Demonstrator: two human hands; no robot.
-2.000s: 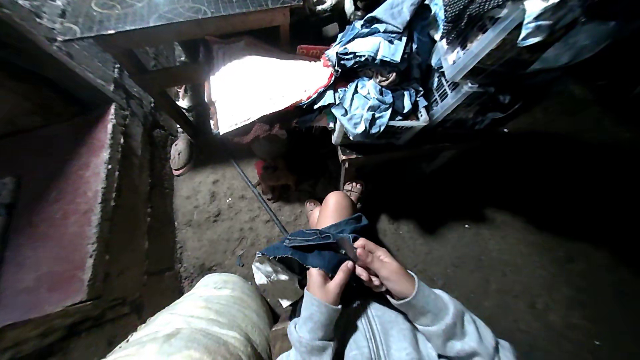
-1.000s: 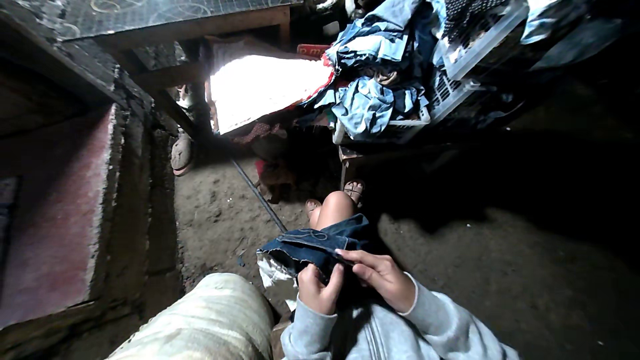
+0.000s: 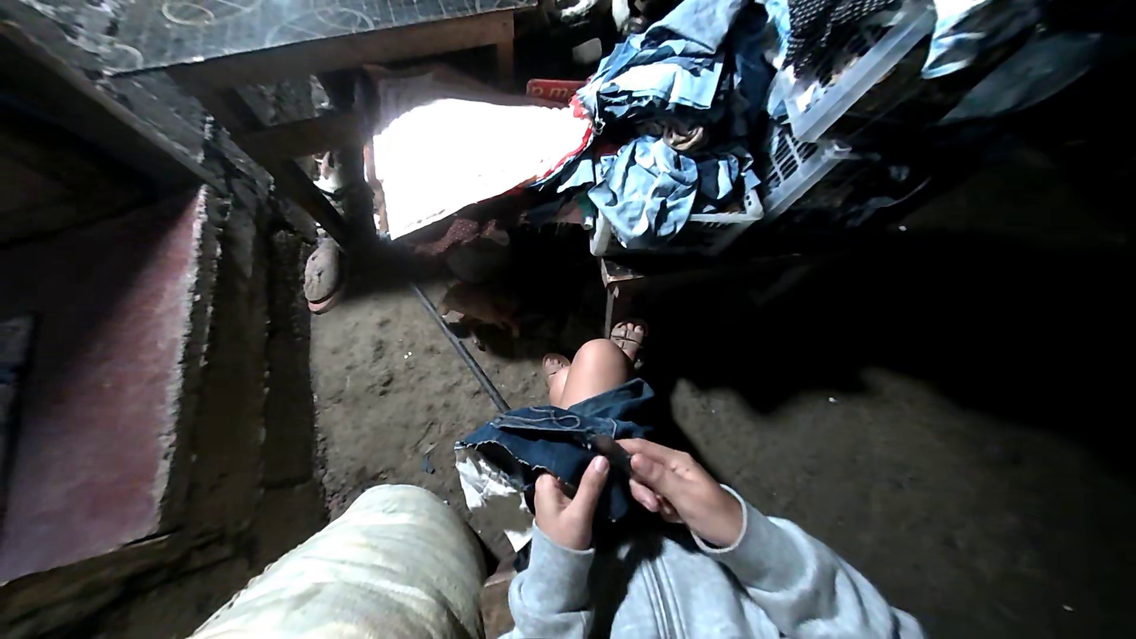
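Dark blue denim cloth (image 3: 541, 444) with pale stitching and a frayed edge lies over my lap. My left hand (image 3: 570, 508) grips its near edge between thumb and fingers. Just to the right, my right hand (image 3: 679, 488) holds a small dark tool (image 3: 612, 451) against the denim, its tip pointing left; its exact kind cannot be told. White fabric (image 3: 486, 484) hangs beneath the denim's left end. Both of my arms are in grey sleeves.
A full pale sack (image 3: 382, 568) stands at my left. Ahead are a wooden table (image 3: 355, 49), a brightly lit white cloth (image 3: 470, 160) with red edging, and plastic crates (image 3: 816, 169) heaped with denim pieces (image 3: 648, 186). A dark rod (image 3: 461, 346) slants over the dirt floor; a shoe (image 3: 324, 275) lies farther left.
My right hand has shifted slightly about the denim, and the dark tool now lies lower against the cloth than one second ago. My left hand stays on the denim's near edge.
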